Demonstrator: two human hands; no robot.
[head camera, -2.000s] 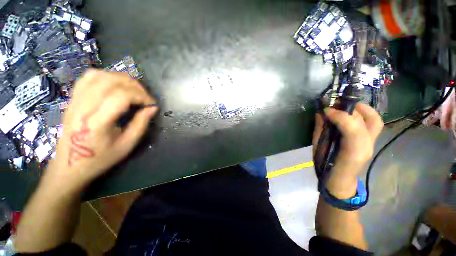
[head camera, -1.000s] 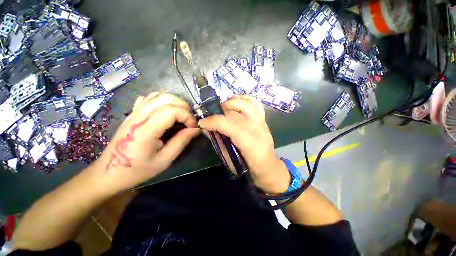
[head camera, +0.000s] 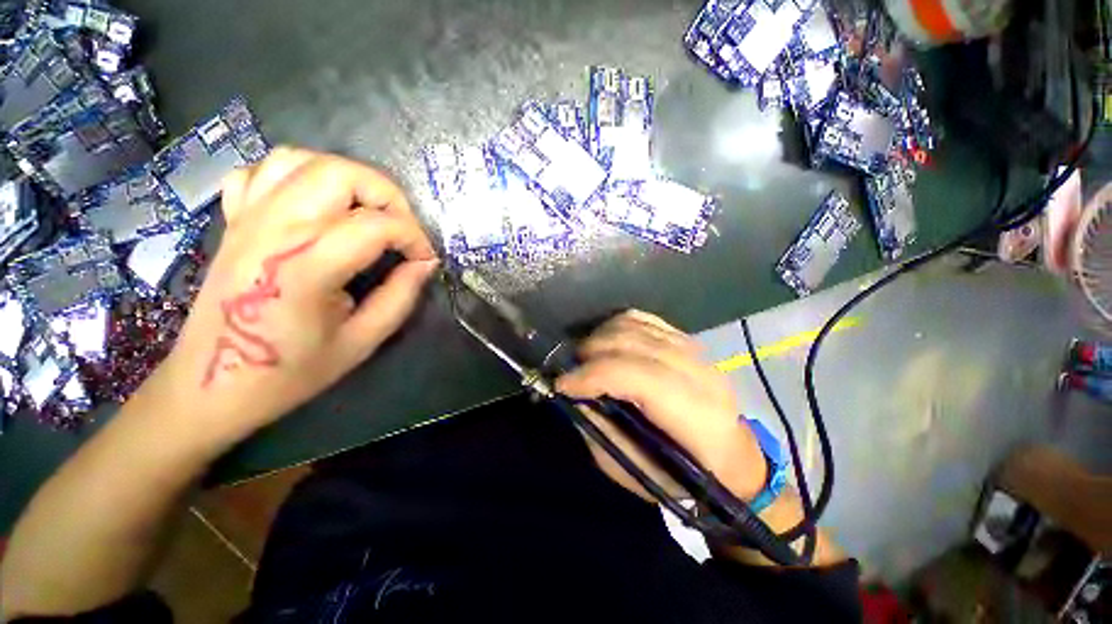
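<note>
My right hand (head camera: 665, 378) is closed around the black handle of a soldering tool (head camera: 491, 338) at the bench's front edge. Its pale metal barrel and thin bent tube point up and left. The tube's tip is close to my left fingertips. My left hand (head camera: 329, 274) has thumb and forefinger pinched together; whether something small is between them cannot be seen. Several blue-and-silver circuit boards (head camera: 555, 161) lie in a group mid-bench, just beyond the tool.
A heap of boards (head camera: 92, 134) lies at the left, with reddish-brown grains (head camera: 128, 335) below it. Another pile of boards (head camera: 854, 128) is at the right, with one board (head camera: 818, 244) nearer the edge. Black cords (head camera: 908, 271) run right. A white-orange roll (head camera: 945, 17) and pink fan (head camera: 1094, 244) are beyond.
My right hand first came left from the right pile, then drew the tool back toward the bench edge. Boards now show mid-bench. My left hand has moved slightly left and up from one second ago.
</note>
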